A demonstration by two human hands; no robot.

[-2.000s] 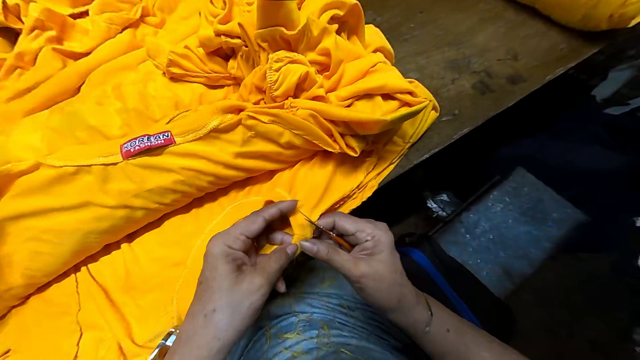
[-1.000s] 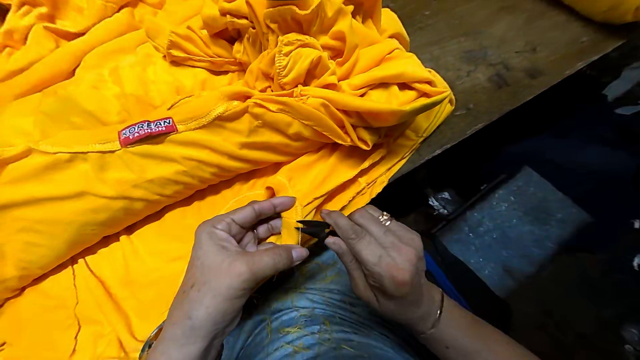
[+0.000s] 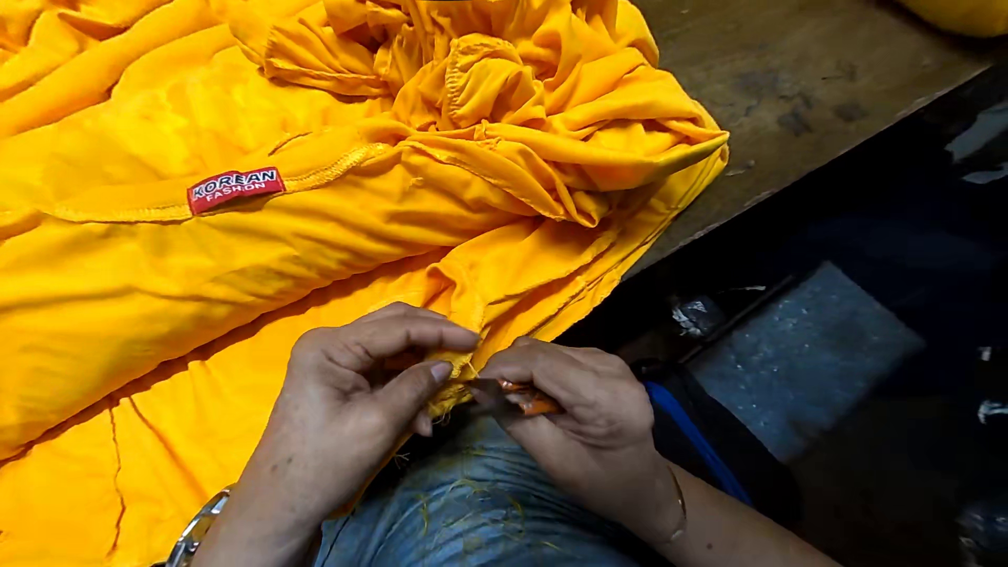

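Observation:
Yellow knit fabric [image 3: 315, 260], gathered in a heap of folds and seams, spreads over the left and middle of the view. A small red woven label [image 3: 236, 190] with writing is sewn along one seam. My left hand [image 3: 366, 386] pinches the fabric's stitched edge between thumb and forefinger, where loose threads stick out. Close on its right, my right hand [image 3: 579, 417] grips a small tool with an orange handle [image 3: 531, 398]. The tool's dark tip meets the pinched edge; its exact kind is partly hidden by my fingers.
A worn wooden table [image 3: 772, 102] lies under the fabric, its edge running diagonally at right. More yellow cloth [image 3: 961, 14] sits in the top right corner. Below are my jeans [image 3: 472, 504] with yellow thread bits, and a grey flat panel [image 3: 811, 362] near the floor.
The right hand has turned so that the orange handle shows again; a second ago dark blades pointed at the cloth. The left hand still pinches the fabric.

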